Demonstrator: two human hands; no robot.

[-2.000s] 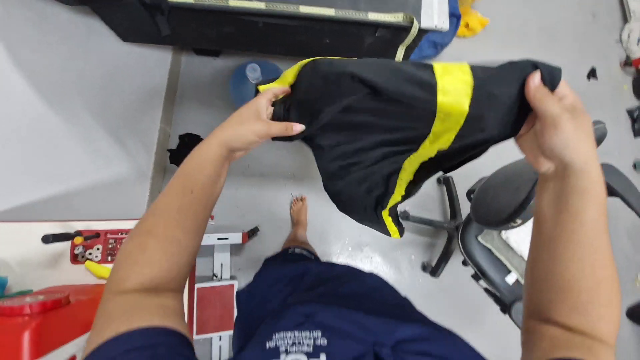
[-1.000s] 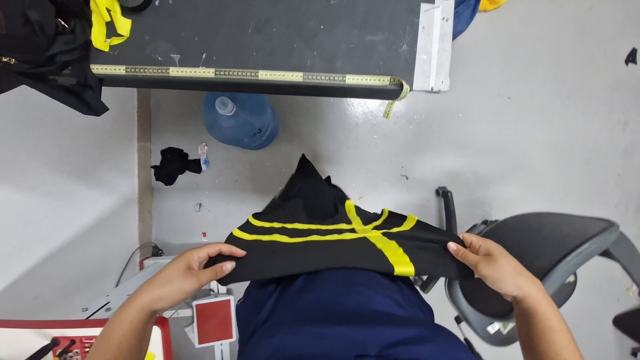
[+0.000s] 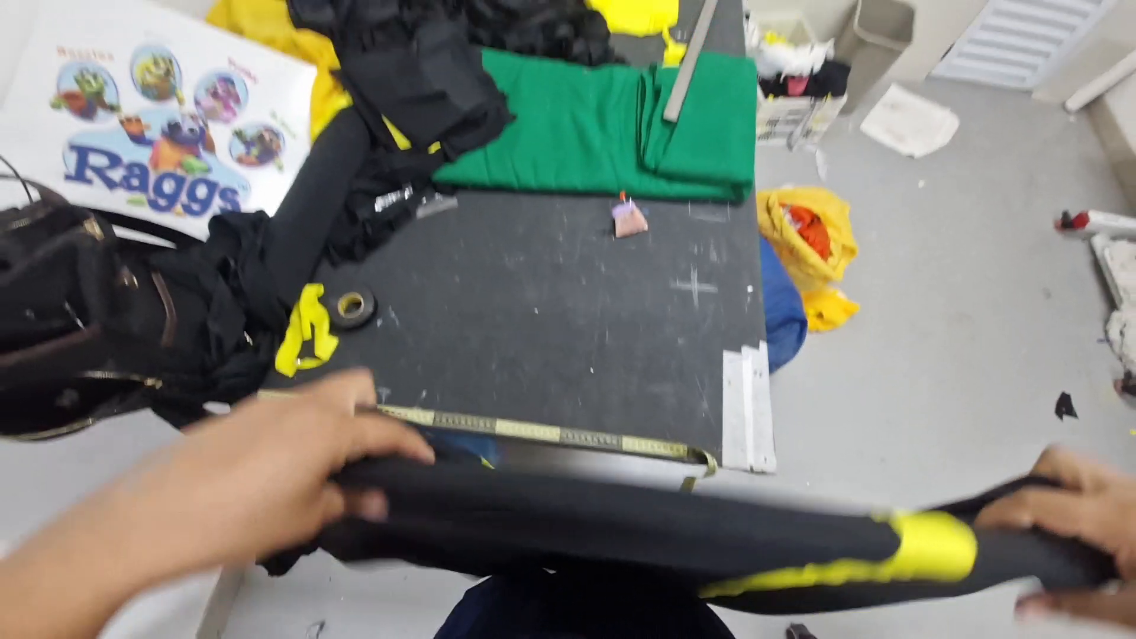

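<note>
A black cloth piece with yellow stripes (image 3: 621, 524) is stretched sideways between my hands, just in front of the near edge of a dark worktable (image 3: 550, 328). My left hand (image 3: 302, 461) grips its left end, thumb and fingers closed on the fabric. At the right edge of the view, my right hand (image 3: 1065, 524) holds the other end, partly cut off and blurred. The cloth's yellow band lies close to my right hand. A measuring tape (image 3: 532, 432) runs along the table's edge behind the cloth.
On the table are folded green fabric (image 3: 568, 124), a metal ruler (image 3: 690, 62), a black tape roll (image 3: 352, 307), a yellow strip (image 3: 308, 333) and black garments. A black bag (image 3: 80, 311) is at left. Yellow cloth (image 3: 812, 235) and a bin (image 3: 874, 35) stand beyond the table's right side.
The view has swung up to the worktable. The cloth, lying low against my body one second ago, is now raised and pulled long near the table's edge, both hands still on it.
</note>
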